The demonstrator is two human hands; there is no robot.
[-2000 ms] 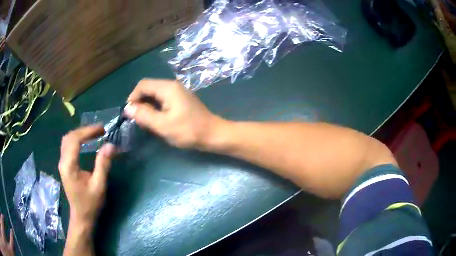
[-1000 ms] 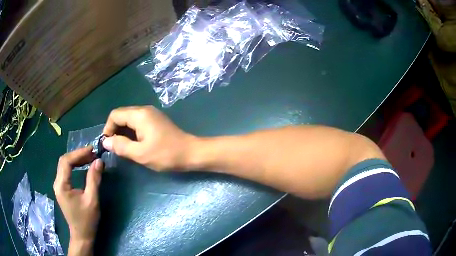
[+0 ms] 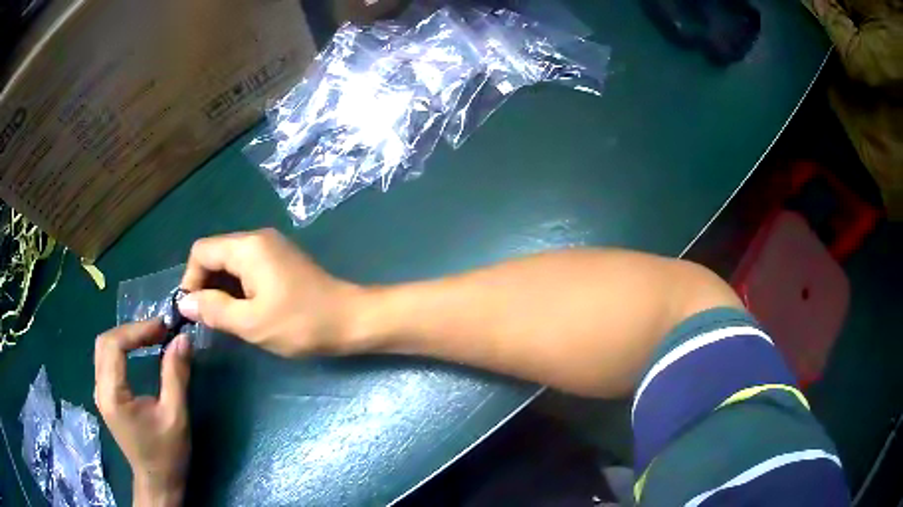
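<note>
My left hand (image 3: 147, 391) and my right hand (image 3: 259, 297) meet at the left of the green table. Both pinch a short black cable (image 3: 174, 315) between thumb and fingertips; the fingers hide most of it. A clear zip-lock bag (image 3: 139, 297) lies flat under and behind the fingertips. Whether any of the cable is inside the bag cannot be told.
A wide shiny heap of clear bags (image 3: 396, 109) lies at the back, beside a brown carton (image 3: 129, 109). A few bags (image 3: 67, 446) lie lower left. Yellow-green strips (image 3: 28, 267) are at the left, a black bundle (image 3: 708, 28) far right, a red stool (image 3: 797, 297) beyond the edge.
My hands have come closer together around the cable, which showed more between them before. The view has shifted, so the heap and the carton appear further left.
</note>
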